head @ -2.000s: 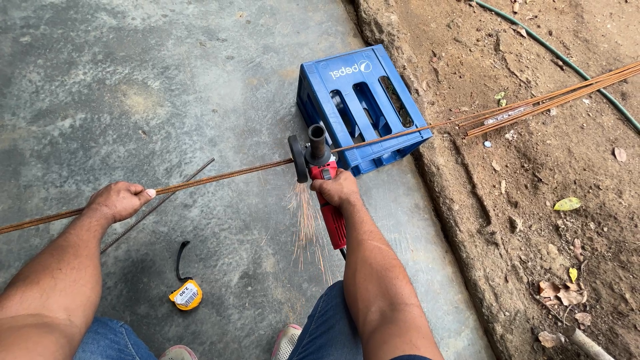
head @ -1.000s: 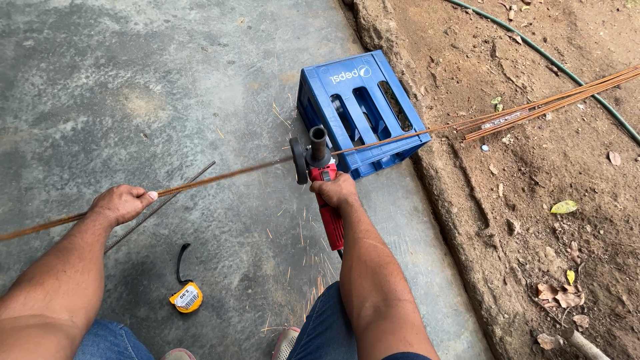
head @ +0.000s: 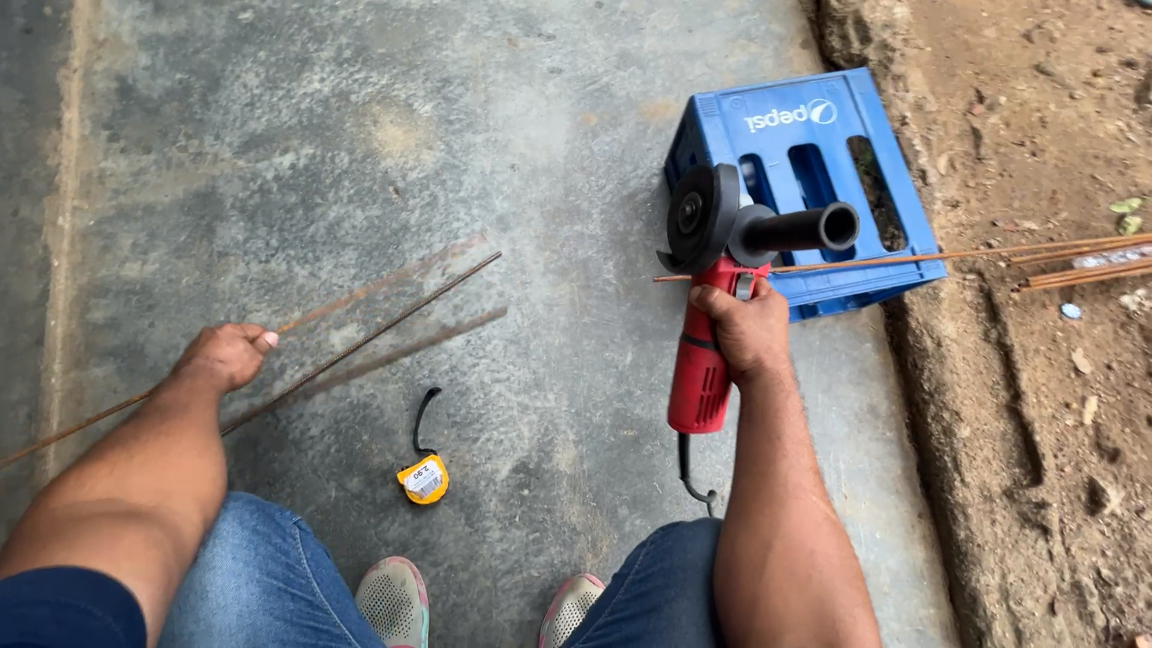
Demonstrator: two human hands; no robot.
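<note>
My left hand (head: 229,355) grips a thin rusty steel rod (head: 360,292), whose right part is blurred above the concrete floor. My right hand (head: 747,324) is closed around the red body of an angle grinder (head: 701,387) with a black side handle and a disc under a guard. The grinder is over the near left side of a blue plastic crate (head: 765,117). Another length of rusty rod (head: 864,261) lies across the crate, its left end showing just left of the grinder. A ribbed steel bar (head: 387,328) rests on the floor right of my left hand.
A yellow tape measure (head: 424,479) with a black strap lies on the concrete floor (head: 540,405) before my feet. Several rusty rods (head: 1093,273) lie bundled on the dirt at right, beyond the broken slab edge (head: 918,396). The grinder's cord (head: 688,477) runs down beside my right knee.
The rod that ran from my left hand past the disc to the crate is now in two separate pieces. The grinder has turned, and no sparks show now.
</note>
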